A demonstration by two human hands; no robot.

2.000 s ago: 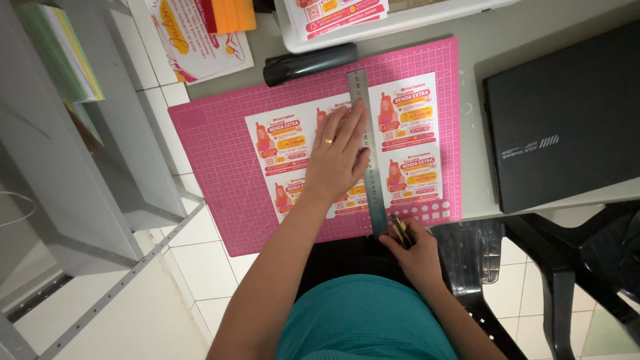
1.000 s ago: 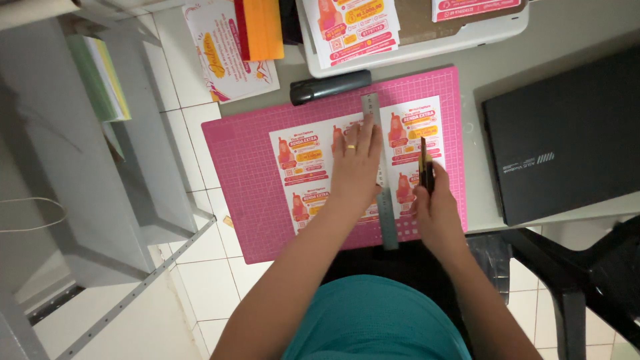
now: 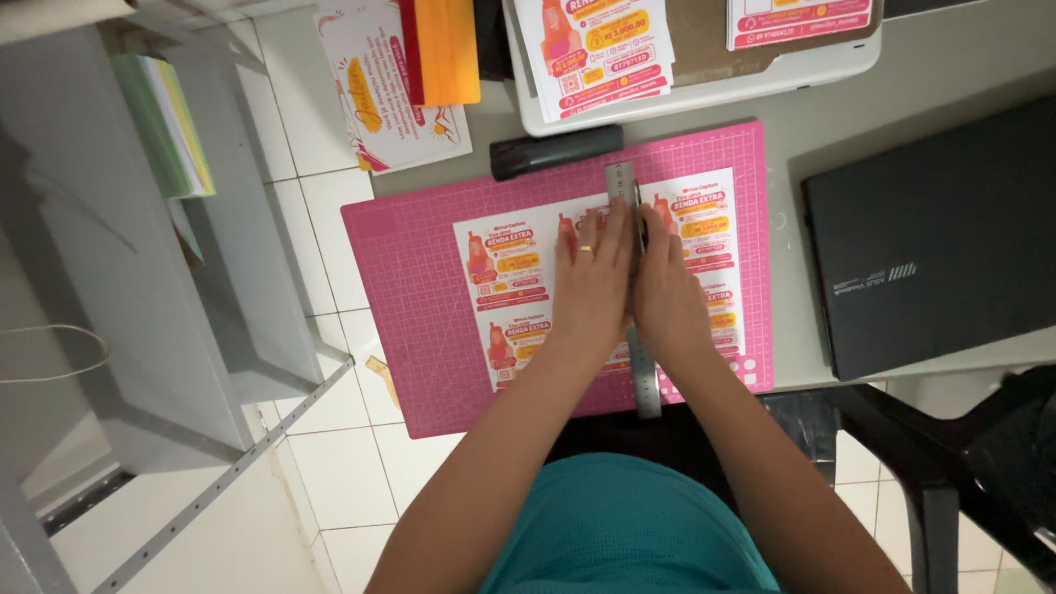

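A steel ruler [image 3: 645, 384] lies lengthwise over a printed sheet of flyers [image 3: 516, 272], which rests on a pink cutting mat [image 3: 396, 305]. My left hand [image 3: 596, 280] presses flat on the ruler and sheet, fingers pointing away from me. Along the ruler's right edge, my right hand [image 3: 667, 289] grips a utility knife [image 3: 638, 194], mostly hidden by the fingers; only its upper end shows, near the ruler's far part. Both hands are side by side, close together.
A black cylindrical object [image 3: 554, 152] lies at the mat's far edge. Beyond it stands a white tray [image 3: 701, 107] holding printed flyers. A closed black laptop [image 3: 940, 239] sits at right. Orange and red card [image 3: 445, 49] lies at far left, and grey shelving [image 3: 198, 247] stands at left.
My right hand has gone from the ruler's near end, up over the sheet's right part, to the ruler's far part beside my left hand. The left hand stays on the ruler.
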